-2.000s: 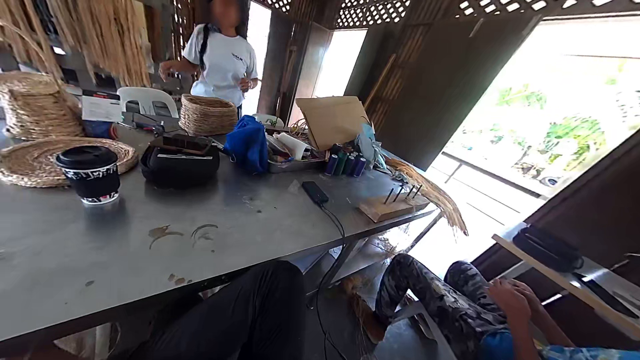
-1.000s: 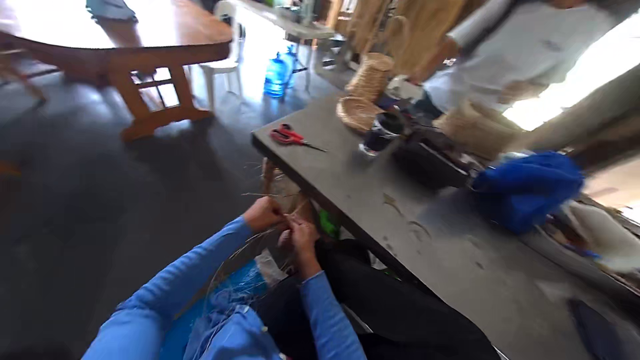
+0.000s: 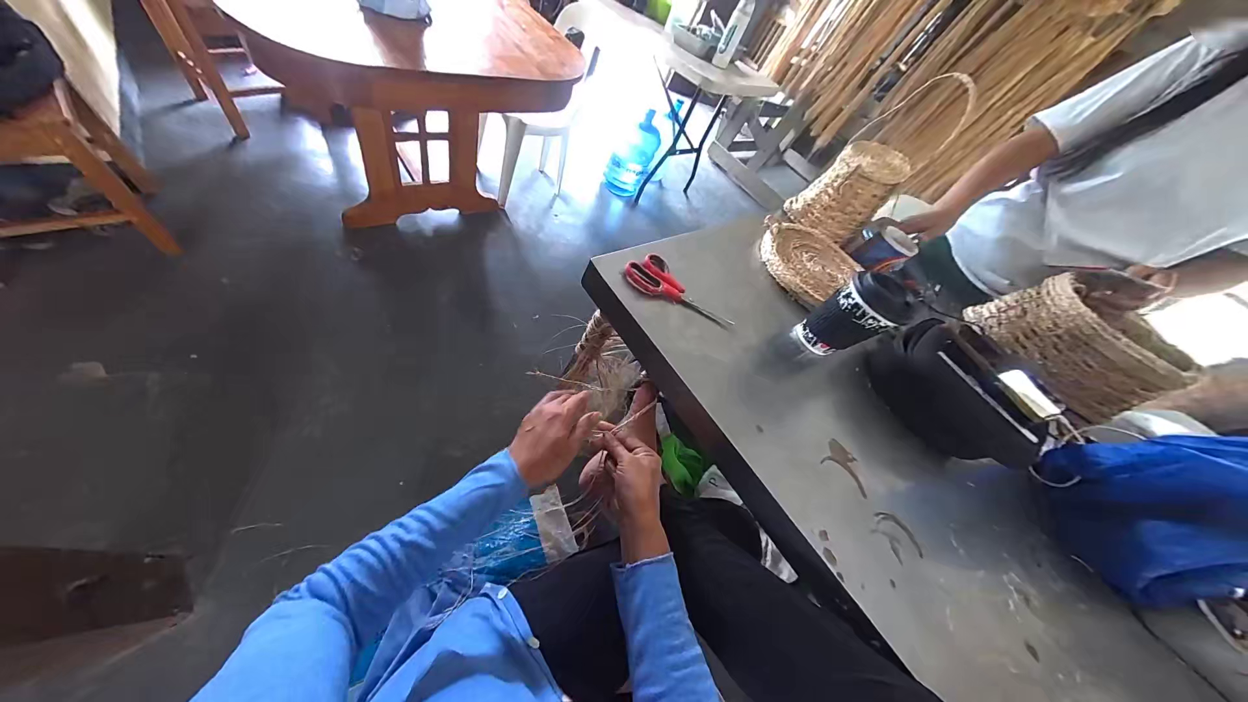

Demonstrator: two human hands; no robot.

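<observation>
My left hand point(image 3: 554, 439) is beside the thin plant fibre strands point(image 3: 624, 419), its fingers bent near their upper end; whether it grips them is unclear. Pinched between the fingertips of my right hand point(image 3: 634, 483) are the same strands, low over my lap. Behind both hands a coiled bundle of fibre point(image 3: 593, 351) with loose ends stands by the table corner. Red-handled scissors point(image 3: 673, 286) lie on the grey metal table point(image 3: 770, 429) near that corner. My bare feet show partly behind the hands.
On the table are a lidded cup point(image 3: 853, 312), woven baskets point(image 3: 1082, 346), a black case point(image 3: 951, 390) and a blue cloth bag point(image 3: 1150, 512). Another person point(image 3: 1121, 185) stands across it. A wooden table point(image 3: 419, 49) and water bottles point(image 3: 639, 156) are farther back.
The view has swung far left and down since the oldest frame, where my hands were not seen. Since one second ago, my left hand has opened somewhat and moved slightly apart from my right.
</observation>
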